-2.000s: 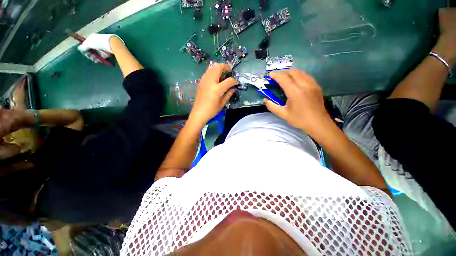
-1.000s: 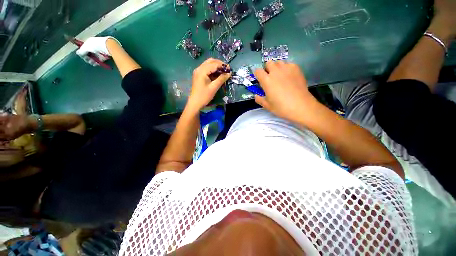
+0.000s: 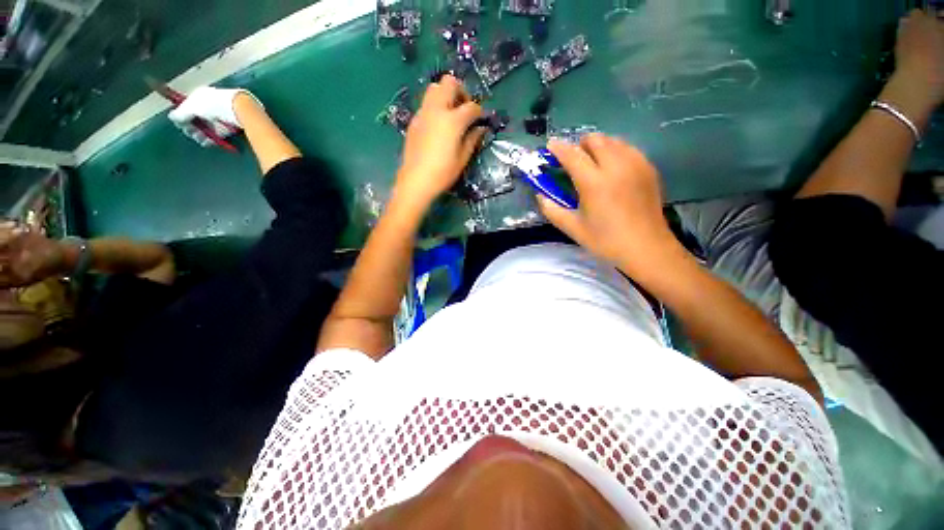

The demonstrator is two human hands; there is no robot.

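My right hand (image 3: 618, 197) holds blue-handled cutters (image 3: 554, 181), their silver jaws pointing left toward my left hand. My left hand (image 3: 437, 140) is over the near boards, fingertips at a dark part among them; whether it grips anything is hidden. A circuit board (image 3: 489, 184) lies on the green bench just below the cutter jaws, partly behind my left hand. Another board (image 3: 572, 135) shows just above my right hand. Several more boards, one of them at the upper right of the group (image 3: 562, 59), lie beyond my hands with small dark parts.
At left a person's white-gloved hand (image 3: 210, 112) holds a red-handled tool (image 3: 164, 91) by the pale rail (image 3: 223, 64). At right is another person's forearm with a bracelet (image 3: 896, 116). Pale strips (image 3: 714, 78) lie on the bench at upper right.
My left hand has moved forward and up from the cutter jaws toward the boards. The cutters have drawn slightly right, away from it. A board now shows on the bench beneath them.
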